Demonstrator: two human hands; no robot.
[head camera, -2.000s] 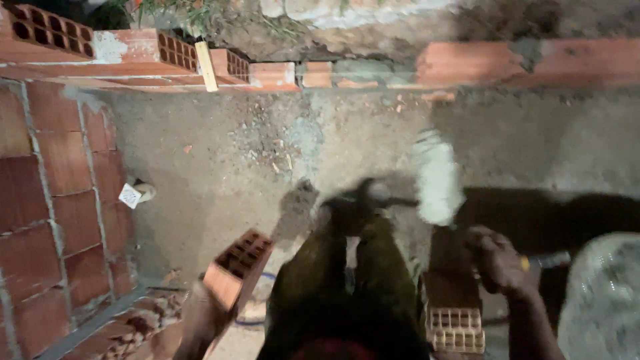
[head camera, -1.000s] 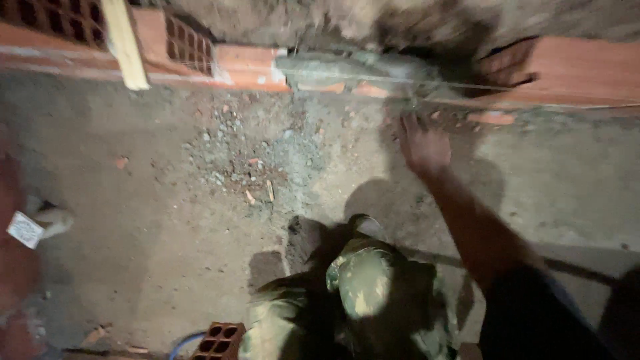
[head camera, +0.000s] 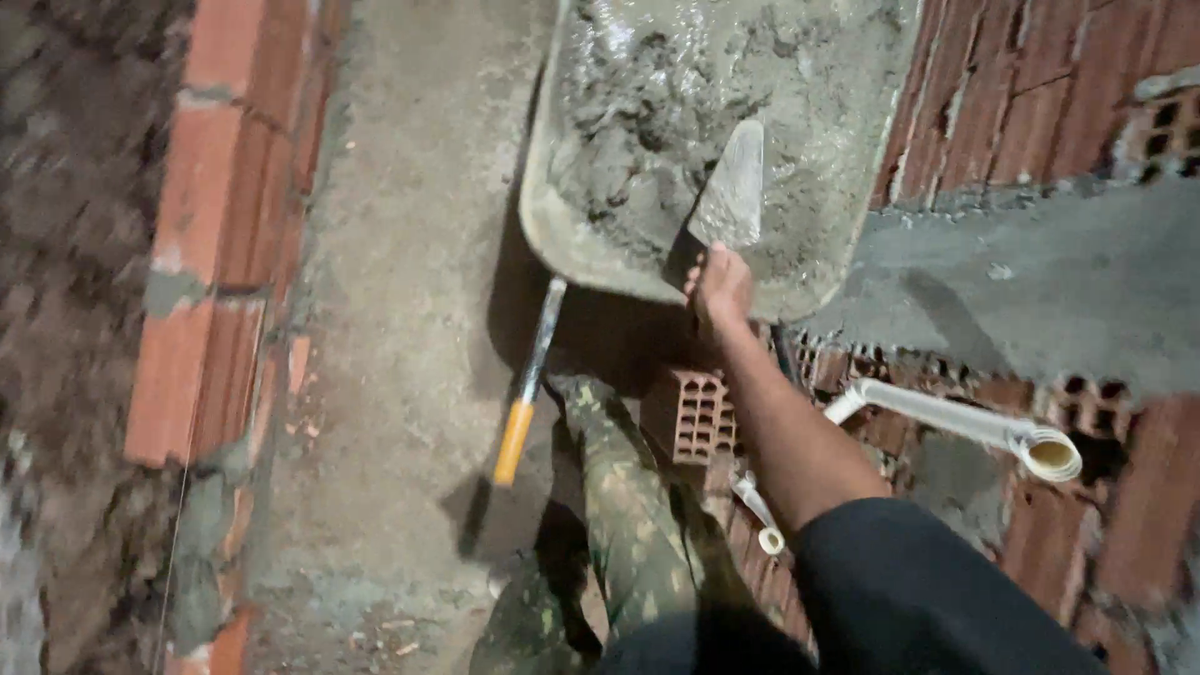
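My right hand (head camera: 722, 286) grips a pointed masonry trowel (head camera: 736, 192) at the near end of a wheelbarrow tray (head camera: 600, 272). The trowel's blade points away from me, over the wet grey mortar (head camera: 628, 141) in the tray, with some mortar on its face. A wheelbarrow handle with a yellow grip (head camera: 514, 442) sticks out toward me on the left of the tray. My left hand is out of view.
A low hollow-brick wall (head camera: 183, 197) with a string line runs along the left, beside bare soil. A hollow brick (head camera: 701, 417) sits below the tray. At right are a brick wall (head camera: 1050, 544) and white plastic pipes (head camera: 956, 412).
The view has swung strongly to the wheelbarrow. My right hand, bare over the low wall one second ago, now holds the trowel. The brick my left hand held two seconds ago is no longer seen in it.
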